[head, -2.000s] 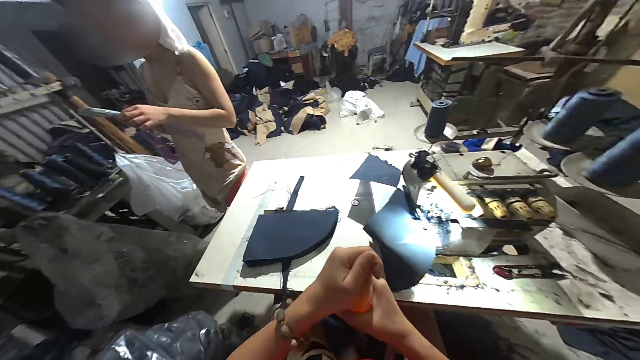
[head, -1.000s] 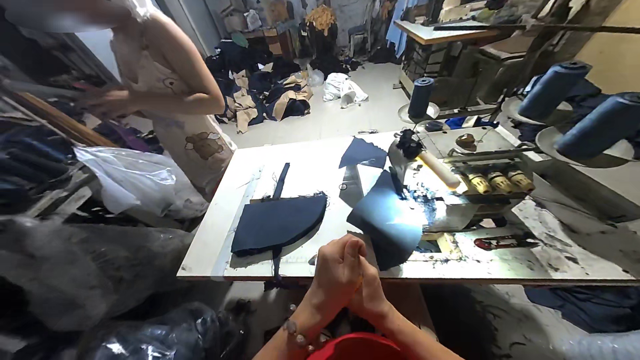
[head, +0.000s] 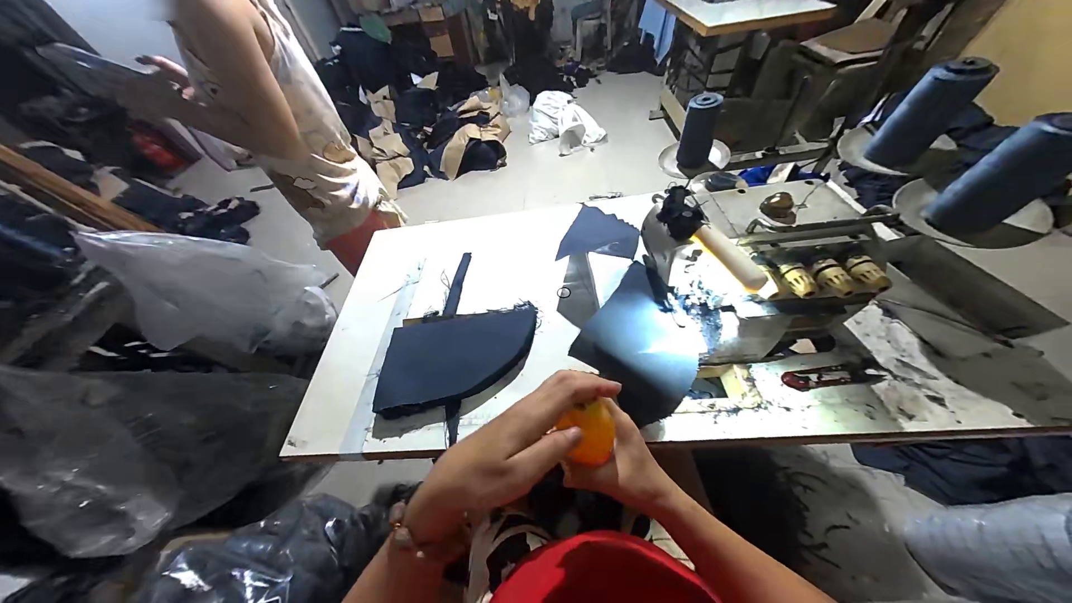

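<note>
Both my hands are cupped around a small orange object (head: 593, 433) at the table's front edge; its kind is unclear. My left hand (head: 523, 435), with a bracelet at the wrist, covers its left side and top. My right hand (head: 628, 469) holds it from the right and below. Left of them, a stack of dark blue curved fabric pieces (head: 456, 356) lies on the white table (head: 352, 335) with a narrow dark strip (head: 458, 285). Another dark blue fabric piece (head: 641, 343) lies at the lit industrial sewing machine (head: 737, 310), and a smaller piece (head: 597, 233) lies behind it.
Blue thread cones (head: 934, 113) stand on holders at the right. Red-handled thread snips (head: 829, 378) lie on the machine bed. A person (head: 293, 126) stands beyond the table's left end. Clear plastic bags (head: 201, 285) are at the left, and fabric heaps (head: 444, 126) cover part of the floor.
My hands have parted slightly, and the orange object now shows between them; one second ago they hid it. The person at the left has shifted, with a hand now raised.
</note>
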